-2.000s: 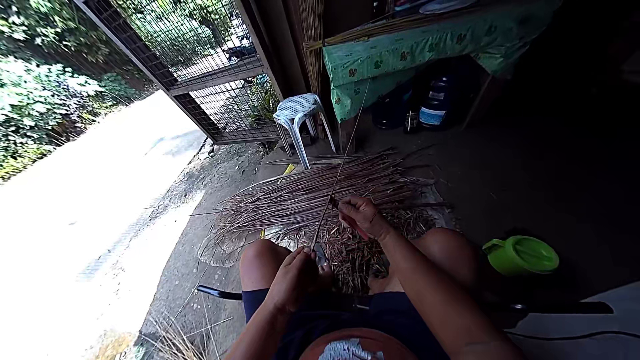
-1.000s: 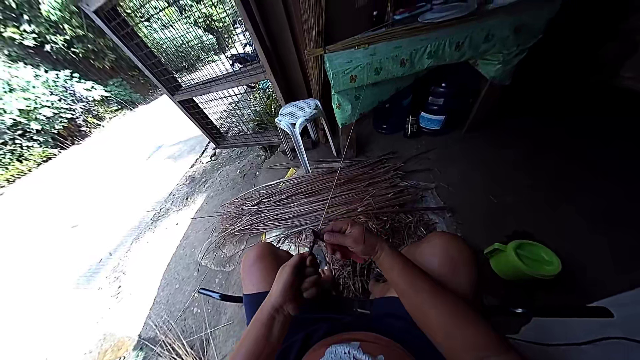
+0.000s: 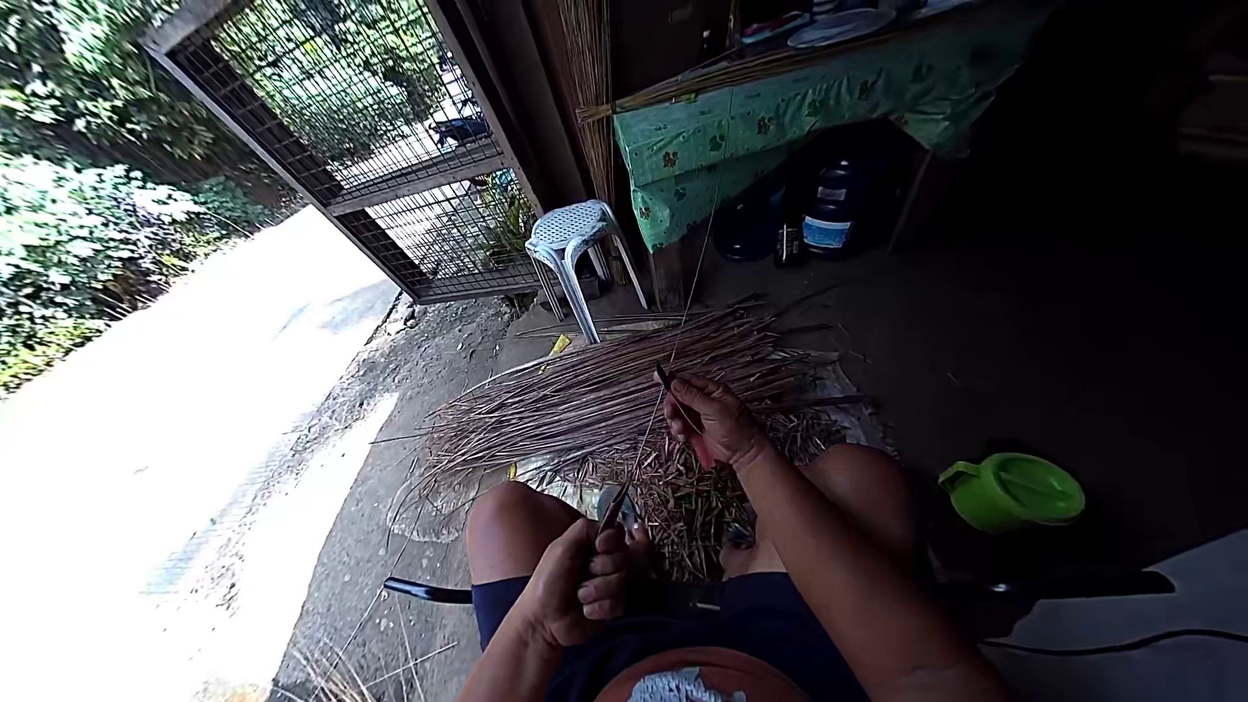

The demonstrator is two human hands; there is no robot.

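Observation:
My left hand (image 3: 585, 575) is closed low between my knees around the brown butt end of a long thin plant rib (image 3: 648, 429), which runs up and away past the pile. Above and to the right, my right hand (image 3: 717, 419) grips a small knife (image 3: 665, 376); its dark blade tip lies by the rib, and something red shows under the palm. Beyond both hands lies a wide pile of long brown ribs (image 3: 585, 400). Short shavings (image 3: 692, 507) are heaped between my legs.
A white plastic stool (image 3: 570, 229) stands past the pile, by a mesh gate (image 3: 341, 185). A table with a green cloth (image 3: 702, 156) has water jugs (image 3: 829, 219) beneath. A green plastic container (image 3: 1019, 490) sits on the right.
A second ago my hands were close together. Now my right hand is farther up and to the right, and my left hand is lower, with a gap between them.

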